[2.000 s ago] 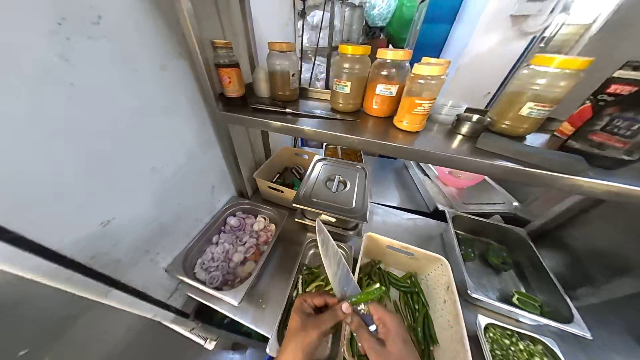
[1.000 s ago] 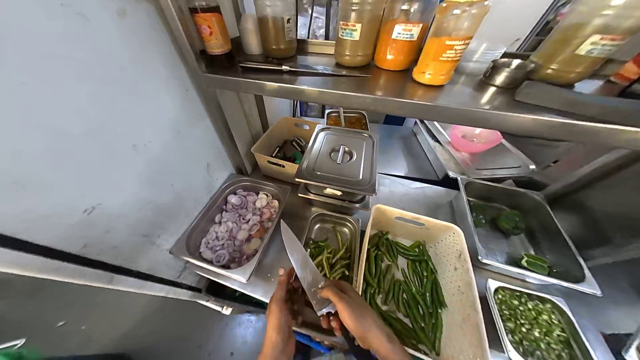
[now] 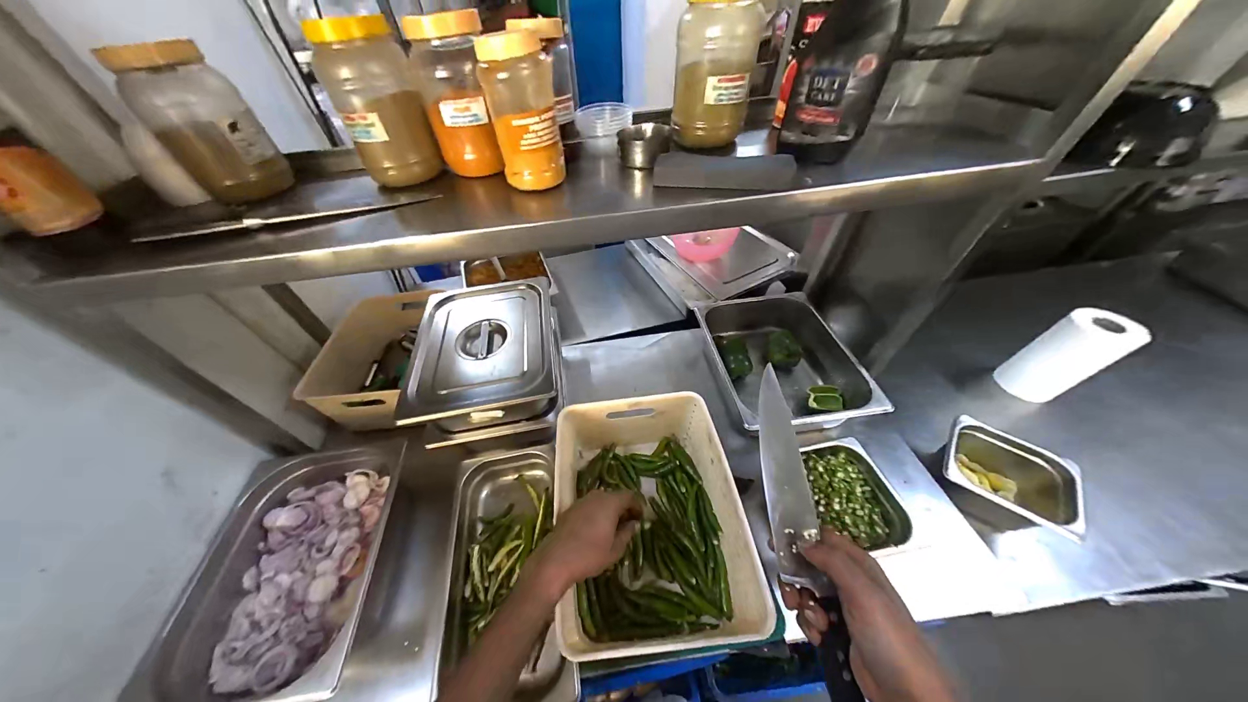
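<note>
My right hand (image 3: 853, 604) holds a chef's knife (image 3: 788, 468) by its black handle, blade pointing up and away, beside a steel pan of chopped green pieces (image 3: 846, 495). Over a cream plastic basket (image 3: 736, 487), my left hand (image 3: 597, 531) reaches into the long green chillies (image 3: 682, 526); its fingertips are among them, and whether they grip one cannot be told. Left of the basket, slit green chillies (image 3: 502, 556) lie in a narrow steel pan, partly behind my left forearm.
A steel pan of sliced onions (image 3: 302, 575) is at the left. Behind stand a lidded steel container (image 3: 483, 351) and a pan with green peppers (image 3: 783, 346). A steel shelf (image 3: 546, 229) with jars crosses above. A paper roll (image 3: 1072, 356) lies right.
My left hand has moved from beside the knife into the cream basket. My right hand has carried the knife rightward, past the basket. The view has turned right.
</note>
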